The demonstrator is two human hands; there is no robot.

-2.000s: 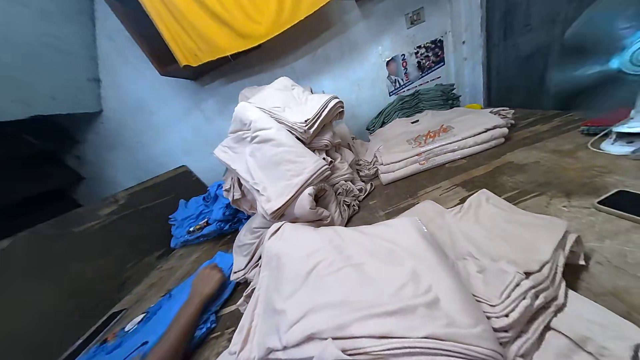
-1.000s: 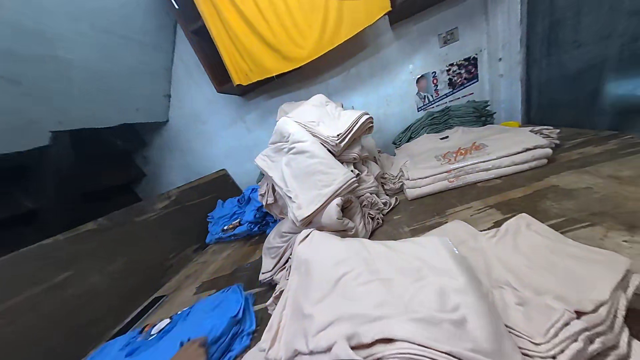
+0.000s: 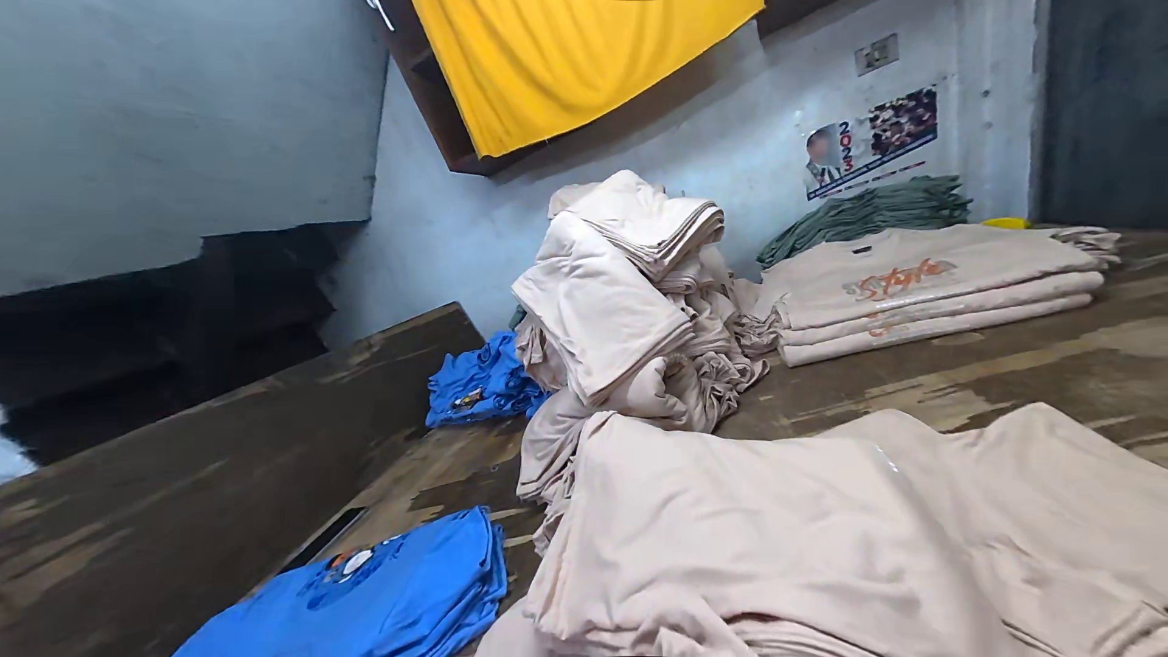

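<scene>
Neither of my hands shows in the head view now. Lowest at the left lies a folded stack of blue printed shirts (image 3: 392,584). Beside it, a large stack of beige garments (image 3: 748,520) spreads across the front of the wooden table. Behind that rises a tall, uneven pile of folded beige cloth (image 3: 611,310). A crumpled blue garment (image 3: 488,379) touches the pile's left side. Neatly folded beige shirts with orange print (image 3: 931,283) lie at the back right, with folded green garments (image 3: 876,214) behind them.
A raised wooden board (image 3: 210,474) borders the table's left side. A dark flat object (image 3: 324,538) lies by it, behind the blue stack. Yellow cloth (image 3: 584,64) hangs from a wall shelf above. A poster (image 3: 871,141) is on the wall.
A hand resting on the blue shirts at the lower left two seconds ago has moved down out of view. The view has swung left, and the phone and fan at the right no longer show.
</scene>
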